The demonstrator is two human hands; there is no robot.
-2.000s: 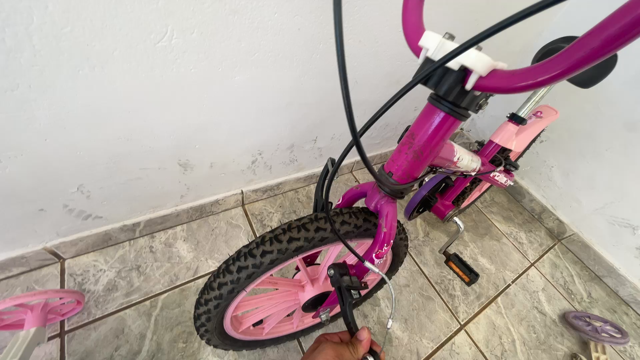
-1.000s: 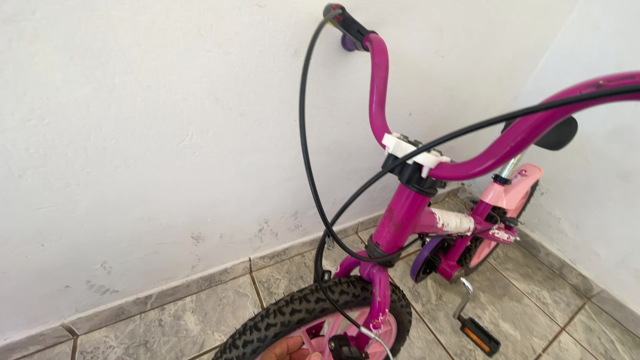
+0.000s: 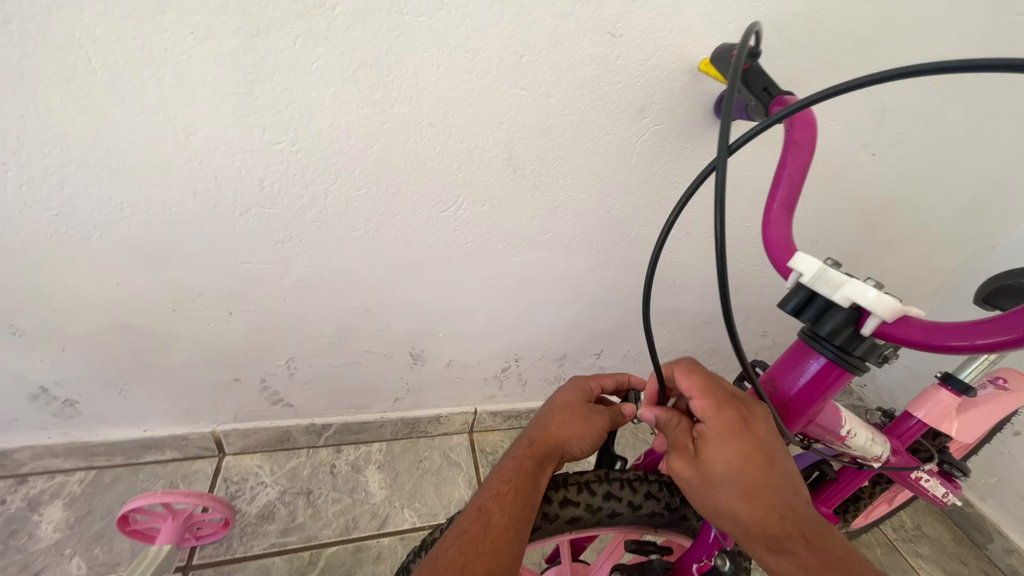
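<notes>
A purple children's bicycle leans near the wall, its front tyre [image 3: 608, 500] below my hands. My left hand [image 3: 580, 416] pinches the top of a black brake arm [image 3: 612, 452] above the tyre. My right hand [image 3: 712, 440] grips the lower end of a black brake cable [image 3: 650, 312] between thumb and fingers, close beside the left fingertips. The exact fitting between the fingertips is mostly hidden. Another black cable [image 3: 722, 240] loops down from the brake lever [image 3: 740, 76] past the head tube [image 3: 800, 384]. A white plastic piece [image 3: 848, 288] sits over the handlebar clamp.
The handlebar [image 3: 788, 176] rises at the right, with the saddle [image 3: 1000, 290] behind it. A pink training wheel [image 3: 176, 518] is at lower left on the tiled floor [image 3: 344, 488]. A white wall [image 3: 320, 200] stands behind the bicycle.
Both hands are now together at the brake above the front tyre; earlier only one hand showed, lower by the wheel. The view has shifted so that the bicycle lies farther right.
</notes>
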